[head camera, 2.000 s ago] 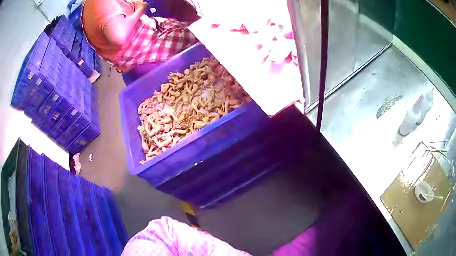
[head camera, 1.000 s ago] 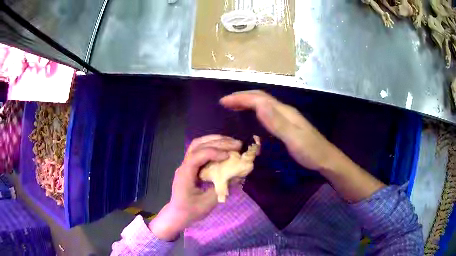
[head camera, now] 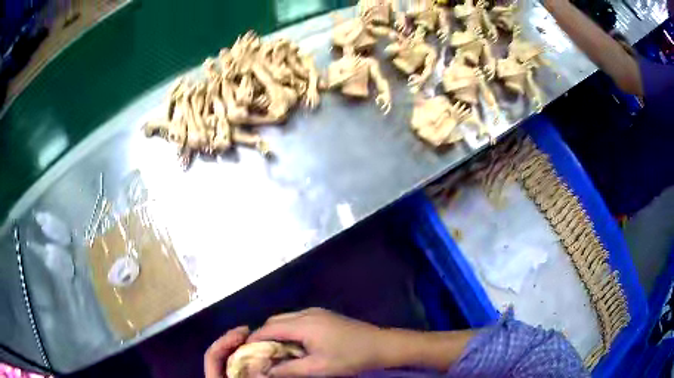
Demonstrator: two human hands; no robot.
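Observation:
A tan torso [head camera: 255,359] is at the bottom edge, held above the lap and partly cut off. My right hand [head camera: 318,343] comes from the right and closes over its top and right side. My left hand [head camera: 222,354] is mostly cut off by the bottom edge; its fingers are against the torso's left side. The fingers hide much of the torso, and I cannot see its arm. A small white glue dish [head camera: 123,272] sits on the brown cardboard mat [head camera: 151,299] at the left of the metal bench.
A pile of loose tan arms [head camera: 236,96] lies mid-bench. Several torsos with arms [head camera: 443,118] lie farther right. A blue crate [head camera: 462,277] with white lining and rows of tan parts stands below the bench. Another person's arm [head camera: 598,44] reaches in at top right. A green conveyor [head camera: 148,55] runs behind.
The view has swung from the side crates to the bench and right-hand crate. My right hand was raised and apart from the torso; now it is on it. My left hand still holds the torso.

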